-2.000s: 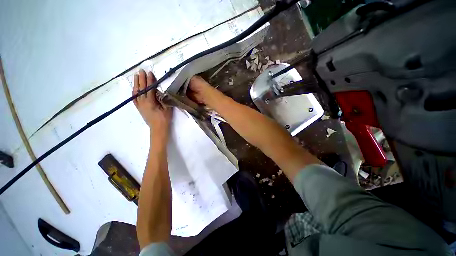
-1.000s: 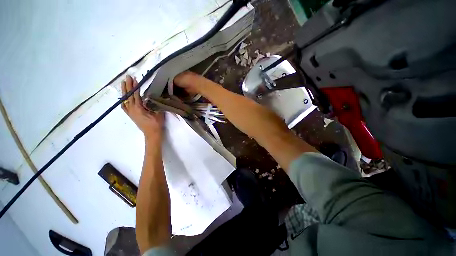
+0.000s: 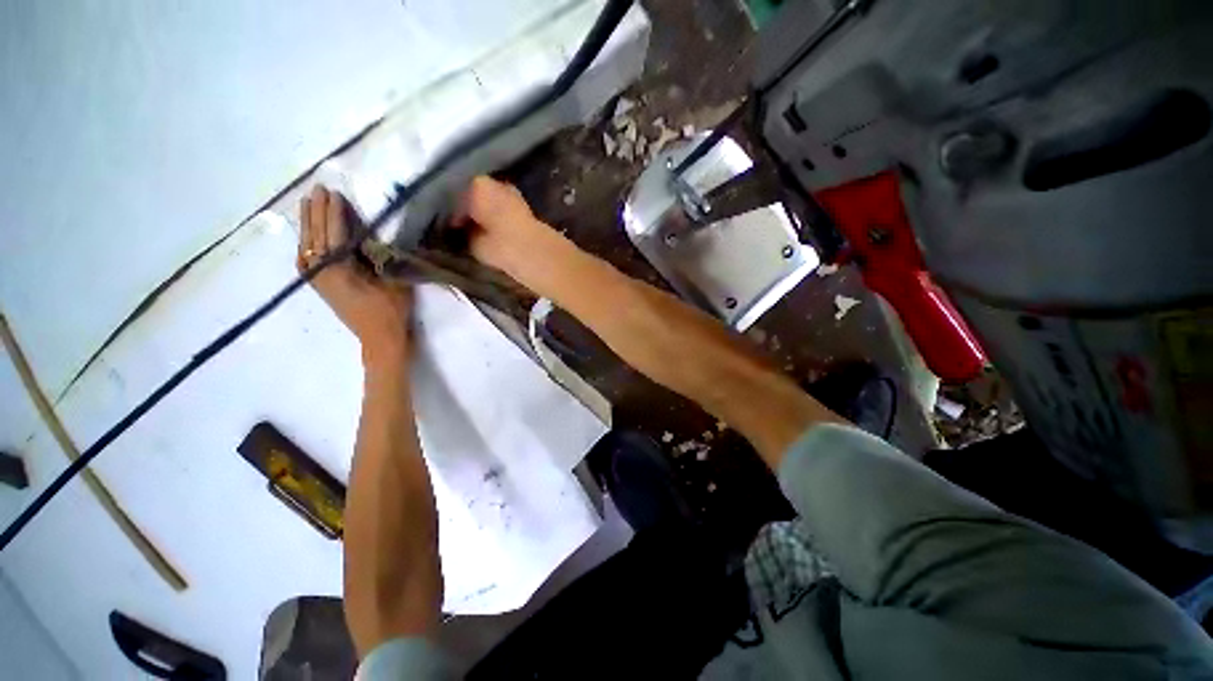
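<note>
The white-topped fabric lay (image 3: 213, 346) fills the left side, with a cut along its near edge. My left hand (image 3: 349, 277) lies on top of it, fingers stretched out, beside the cut edge. My right hand (image 3: 499, 226) is curled at the gap in the cut edge; its fingertips are hidden and blurred, so I cannot tell whether it holds anything. A white-topped piece (image 3: 499, 466) lies below the hands, with grey layers at its edge. Thin pale offcuts (image 3: 548, 349) lie beside that edge. The black power cable (image 3: 200, 357) crosses the lay and passes over my left hand.
The cutting machine (image 3: 984, 160) stands at the right with its silver base plate (image 3: 745, 260) and red handle (image 3: 942, 326). A yellow-patched weight (image 3: 295, 476), a wooden ruler (image 3: 100, 486) and a black object (image 3: 162, 649) lie on the lay. Scraps litter the dark surface.
My right hand has drawn back a little from deep in the gap, and its back now shows more. The pale strips below it have shifted. The whole view has moved slightly.
</note>
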